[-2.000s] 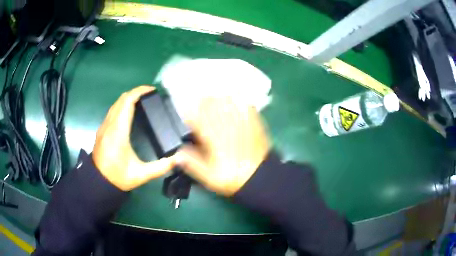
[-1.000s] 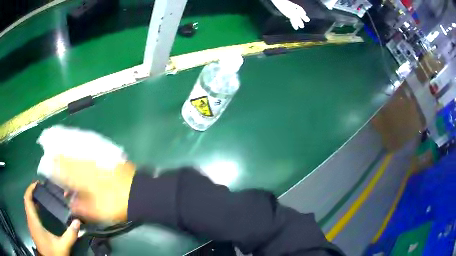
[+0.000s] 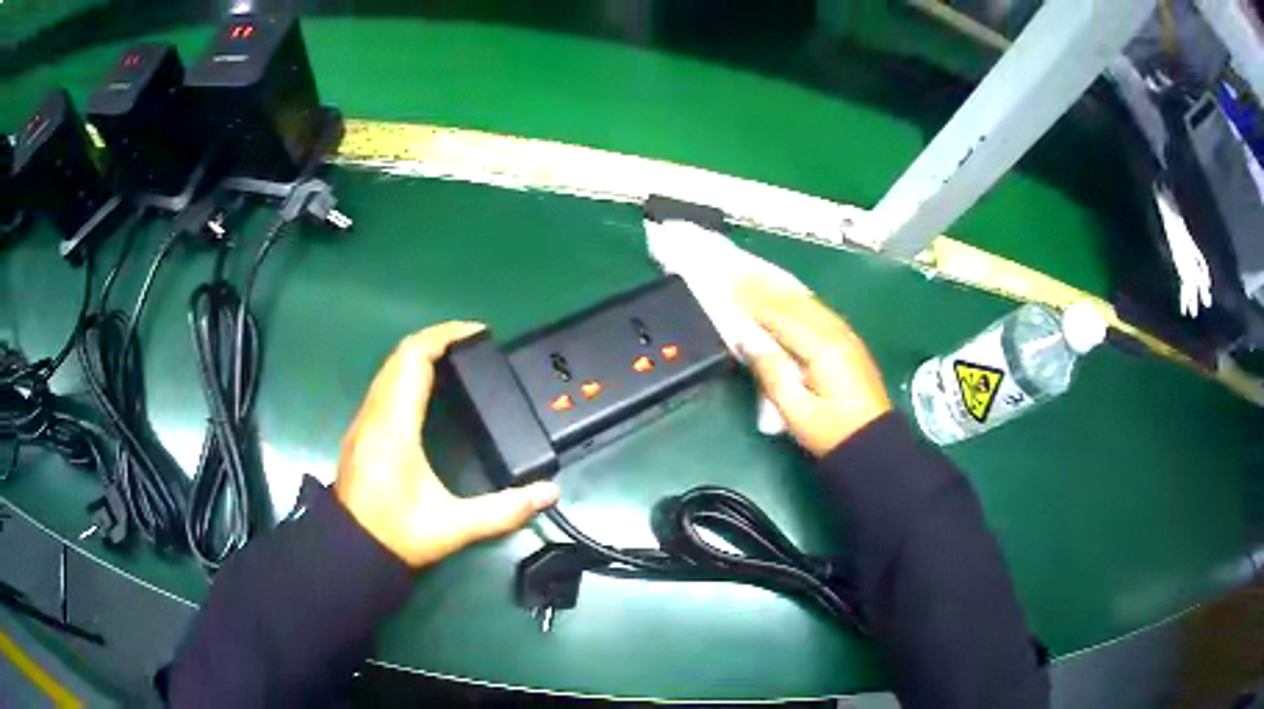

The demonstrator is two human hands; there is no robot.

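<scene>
A black power strip point(image 3: 610, 363) with orange-red socket slots faces up in front of me. My left hand point(image 3: 416, 450) grips its wider end section at the left. My right hand point(image 3: 811, 363) holds a white cloth point(image 3: 710, 277) against the strip's right end. The strip's black cord point(image 3: 735, 533) lies coiled on the green bench below it, partly under my right sleeve. Its black plug point(image 3: 552, 575) lies with the pins towards me.
Several black power strips point(image 3: 250, 97) stand upright at the back left, with coiled cords point(image 3: 222, 416) in front. A clear bottle point(image 3: 1005, 371) lies at right near the yellow-white rail point(image 3: 555, 159) and metal post point(image 3: 1005, 132). White gloves point(image 3: 1181, 256) lie at far right.
The view has swung back left. The strip is now held with its socket face up, and its coiled cord and the upright strips have come into view. The cloth has moved to the strip's right end.
</scene>
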